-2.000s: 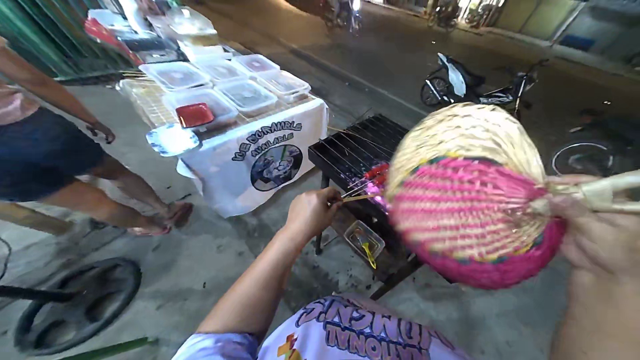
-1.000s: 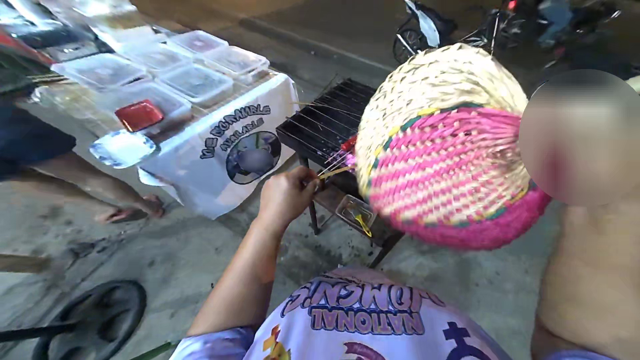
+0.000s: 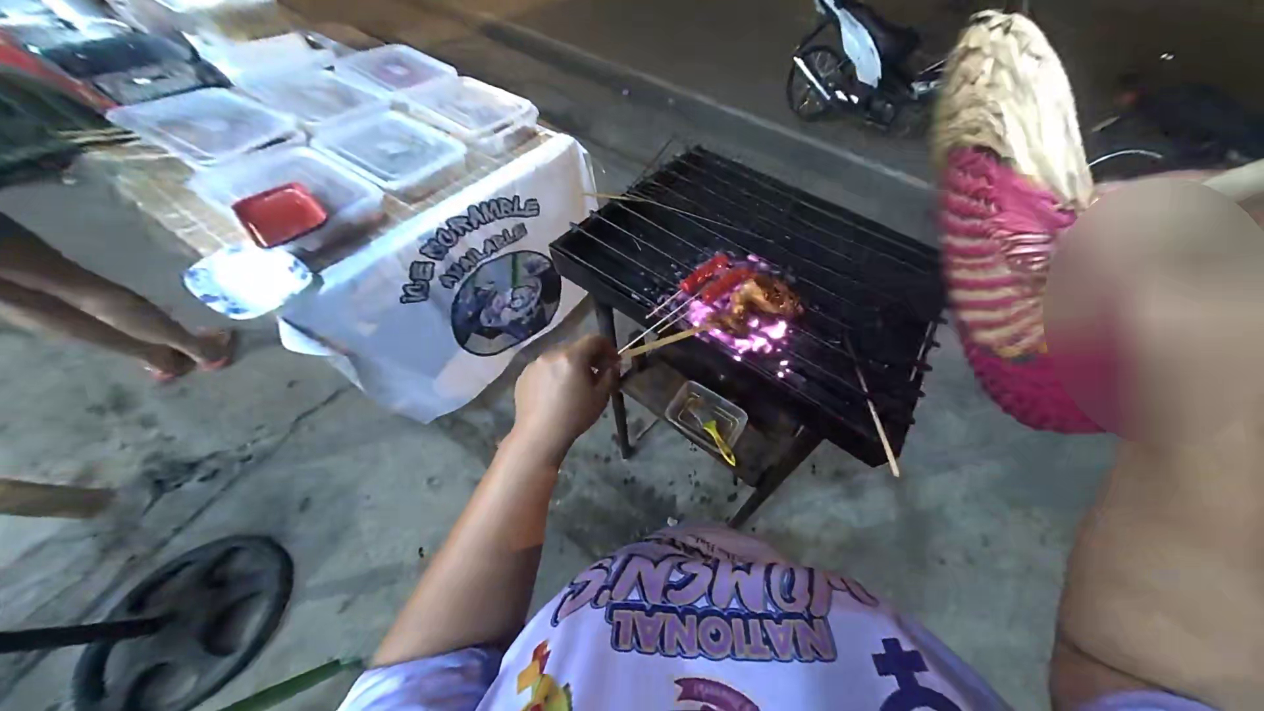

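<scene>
My left hand (image 3: 566, 387) grips the ends of several skewers (image 3: 660, 341) at the near left edge of a black charcoal grill (image 3: 839, 232). Red sausages (image 3: 726, 284) and a browned piece of meat (image 3: 758, 299) on those skewers lie over glowing coals (image 3: 755, 339). At the right, a woven fan (image 3: 1007, 217), straw-coloured and pink, stands nearly edge-on beside the grill. A blurred patch hides most of my right hand (image 3: 1136, 316), at the fan's handle side. A loose stick (image 3: 874, 415) rests across the grill's near right corner.
Lidded plastic containers (image 3: 388, 146) and a red tray (image 3: 280, 213) crowd a cloth-covered table (image 3: 395, 326) at the left. Below the grill sits a tub (image 3: 706, 415) with a yellow brush (image 3: 719, 442). A person's legs (image 3: 99, 296), a black wheel-shaped base (image 3: 183, 622) and a motorcycle (image 3: 854, 64) stand around.
The fan has swung right, away from over the grill, and turned from broadside to nearly edge-on. The coals and food now show fully. My left hand still holds the skewers.
</scene>
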